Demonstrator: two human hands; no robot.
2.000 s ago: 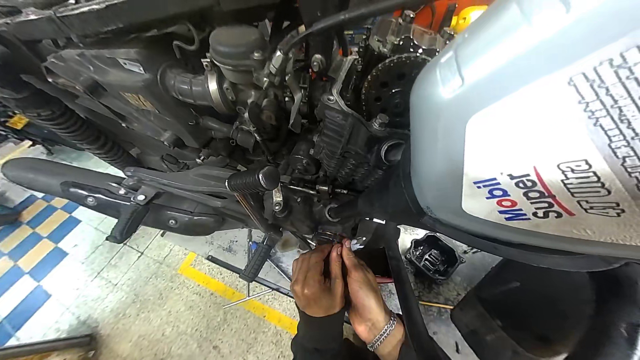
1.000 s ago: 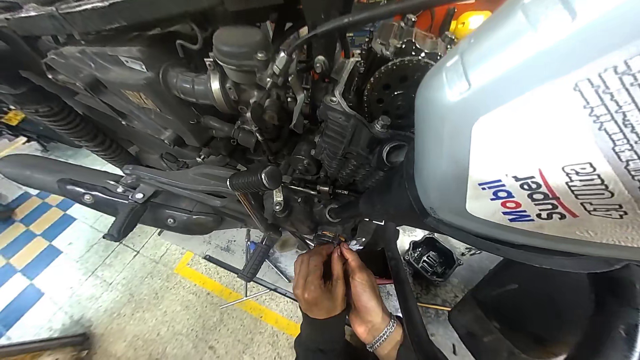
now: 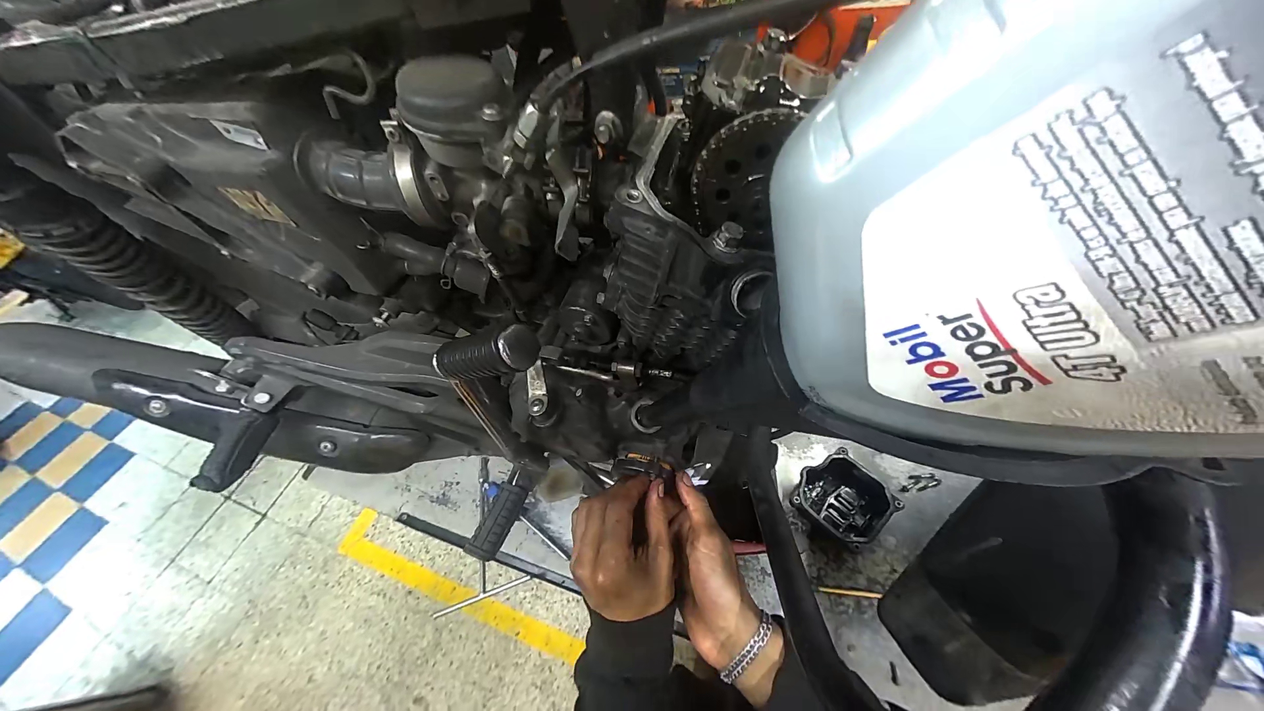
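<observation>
A motorcycle engine [image 3: 657,281] fills the middle of the view. At its lower edge, my left hand [image 3: 624,548] and my right hand [image 3: 709,563] meet, fingertips bunched on a small round dark part [image 3: 644,464] with orange marks. Fingers cover much of this part, and whether it is seated in the engine cannot be told. A chain bracelet [image 3: 748,647] circles my right wrist. Just above my hands, the black neck of a funnel-like container [image 3: 731,385] reaches an opening in the engine. A grey plastic oil bottle [image 3: 839,148] leads into it from the right.
The footpeg [image 3: 499,513] and kick lever [image 3: 489,354] lie left of my hands. Metal rods [image 3: 482,597] rest on the tiled floor by a yellow line. At right are a frame tube [image 3: 785,563], an oily black engine cover [image 3: 845,497] and a large black container [image 3: 973,592].
Both hands stay low at the engine, with small finger shifts. The round part with orange marks shows more plainly above the fingertips than two seconds ago.
</observation>
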